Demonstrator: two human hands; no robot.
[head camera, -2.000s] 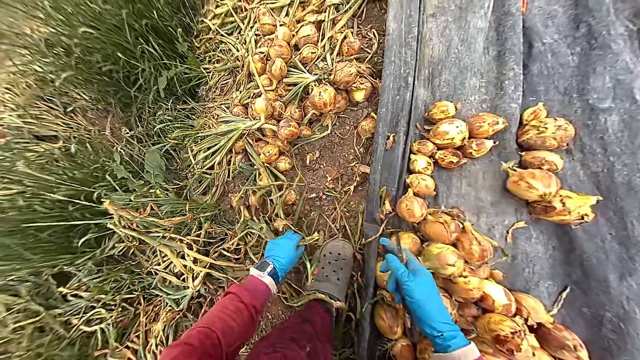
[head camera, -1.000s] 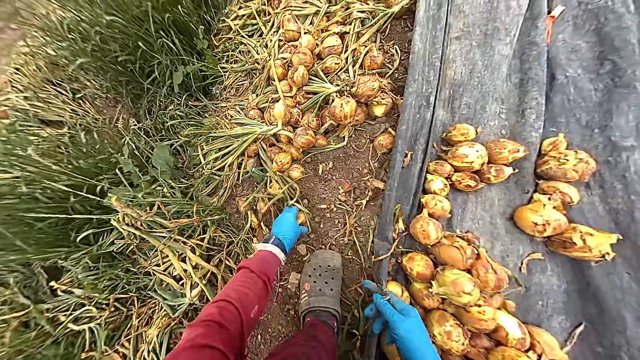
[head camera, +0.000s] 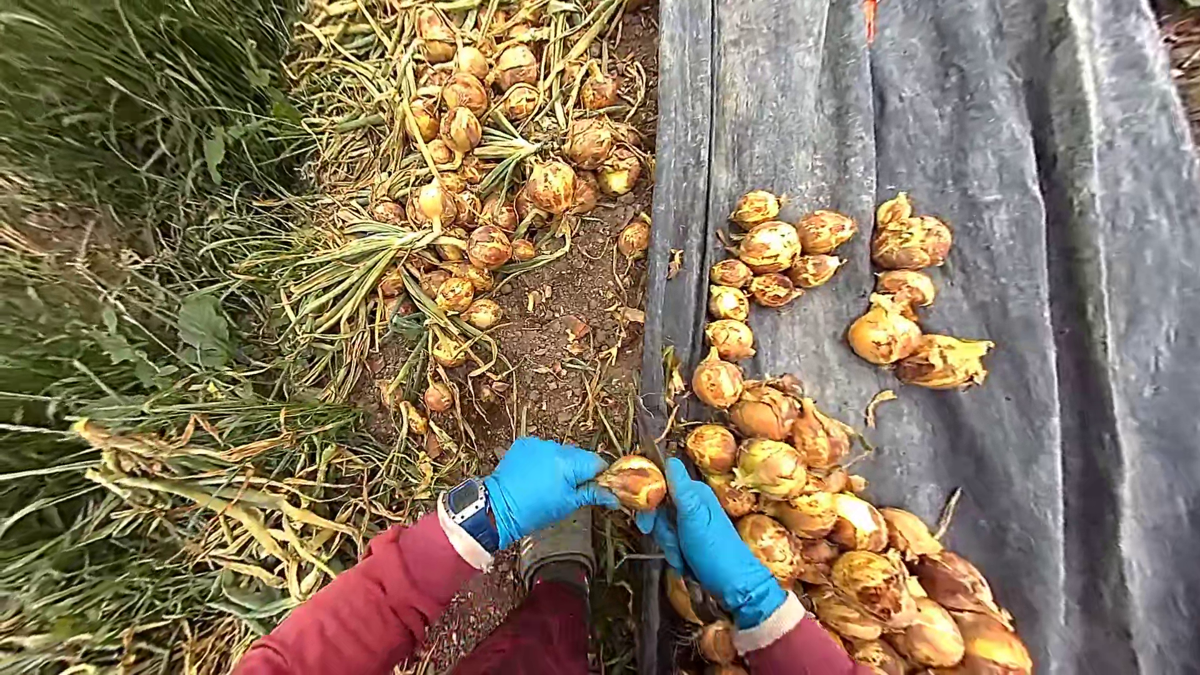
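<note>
Both of my hands wear blue gloves and meet at an onion (head camera: 635, 483) above the near edge of the dark fabric sheet. My left hand (head camera: 548, 487) grips the onion's neck end between thumb and fingers. At the onion's right side is my right hand (head camera: 708, 539), its fingers closed around a thin blade-like tool (head camera: 654, 441) that points up along the sheet's edge; its handle is hidden. A heap of onions (head camera: 858, 562) lies on the sheet just right of my right hand.
Unpicked-looking onions with dry tops (head camera: 487, 246) lie on the soil ahead. Smaller groups of onions (head camera: 771, 247) rest on the creased fabric sheet (head camera: 975, 141). Tall grass (head camera: 141, 112) and dry stalks border the left. My shoe (head camera: 558, 548) stands on the soil below my left hand.
My left hand has moved from the ground beside the onion pile toward my right hand and now holds an onion. Both hands are now together at the sheet's edge.
</note>
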